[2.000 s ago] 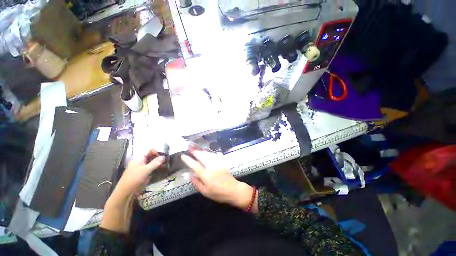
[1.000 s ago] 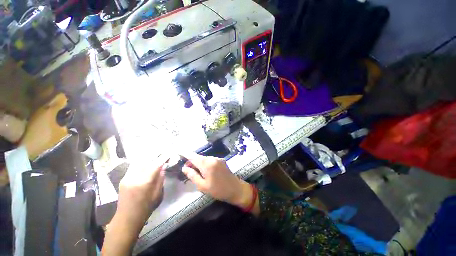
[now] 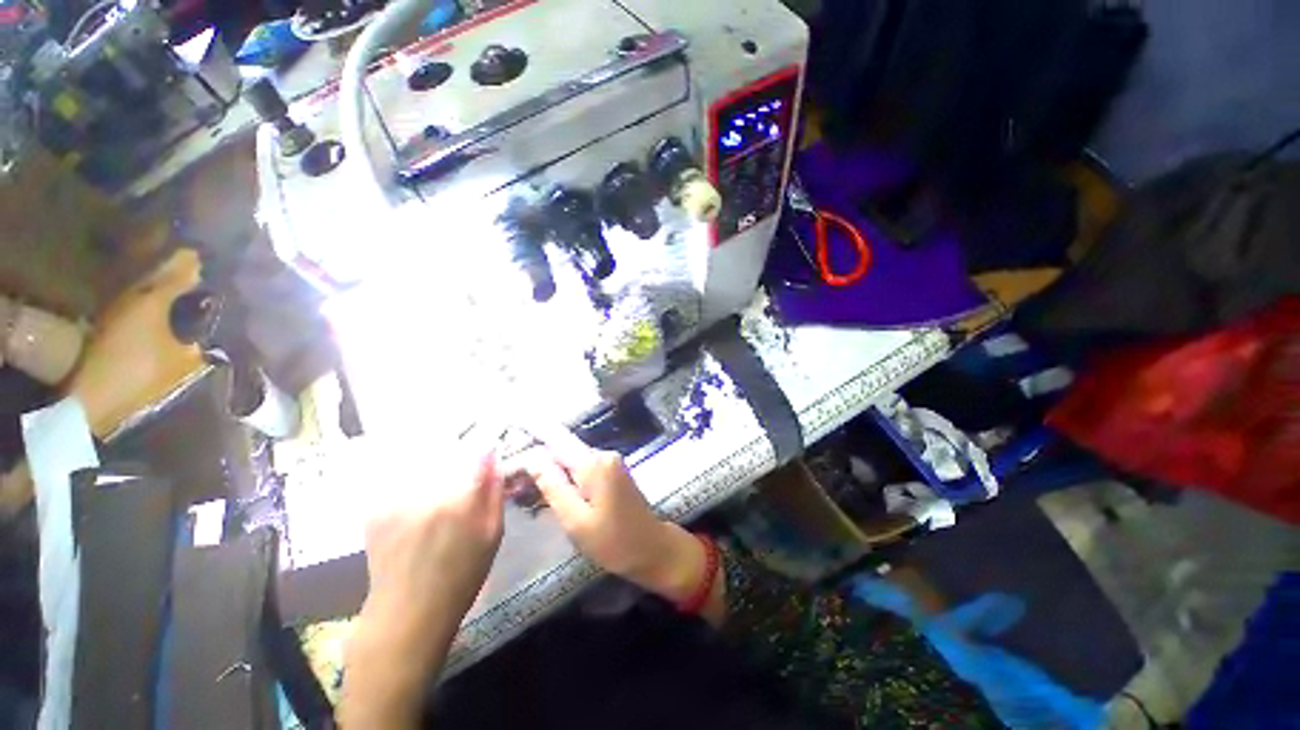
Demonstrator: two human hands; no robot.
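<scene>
The white sewing machine (image 3: 570, 100) stands in front of me, its needle area washed out by lamp glare. My left hand (image 3: 435, 535) and my right hand (image 3: 606, 506) are close together at the table's front edge, just before the needle area. A small dark fabric piece (image 3: 522, 488) shows between the fingertips of both hands. Its far end is lost in the glare, so I cannot tell whether it is under the presser foot.
Long dark cut panels (image 3: 217, 628) lie at the left with a pale strip (image 3: 54, 528). Red-handled scissors (image 3: 841, 248) rest on purple cloth (image 3: 898, 278) at the right. A dark strap (image 3: 759, 392) crosses the table edge. A blue-edged bin (image 3: 984, 478) with scraps is below.
Since two seconds ago the view has shifted and both hands have brought the piece from the front edge up toward the needle area. Over the last second the hands have moved only slightly.
</scene>
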